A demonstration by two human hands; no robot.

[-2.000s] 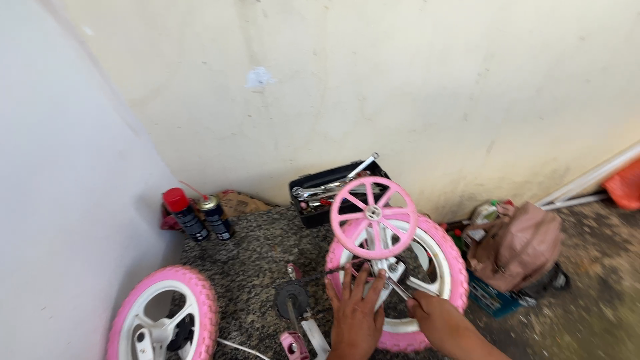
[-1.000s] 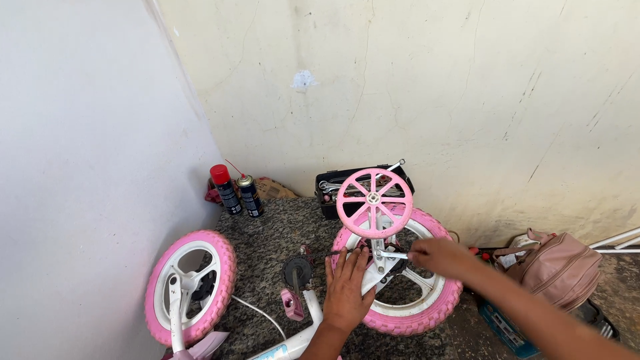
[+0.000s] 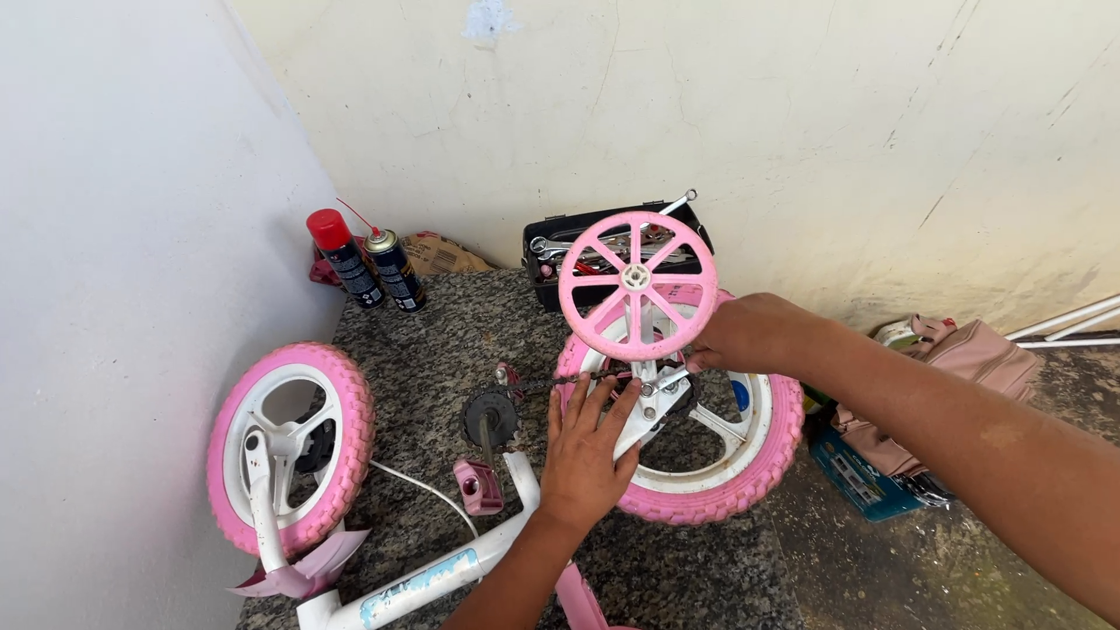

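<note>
A white and pink child's bicycle lies on its side, its frame (image 3: 437, 582) at the bottom. My left hand (image 3: 588, 455) rests with spread fingers on the frame beside the rear wheel (image 3: 752, 486), near the chain (image 3: 556, 382). My right hand (image 3: 744, 337) grips a wrench (image 3: 672, 378) whose end sits at the axle nut (image 3: 647, 389). A pink training wheel (image 3: 635, 276) stands above the rear hub, close to my right hand. The chainring (image 3: 490, 417) and a pink pedal (image 3: 479, 486) lie left of my left hand.
The granite slab (image 3: 437, 337) holds two spray cans (image 3: 346, 258) and an open black toolbox (image 3: 547, 232) with wrenches by the wall. The front wheel (image 3: 350, 411) is at the left. Beyond the slab's right edge are a pink bag (image 3: 980, 359) and a teal box (image 3: 853, 481).
My right hand has moved from lower right of the hub to its upper right side. My left hand stays on the frame. The view has shifted.
</note>
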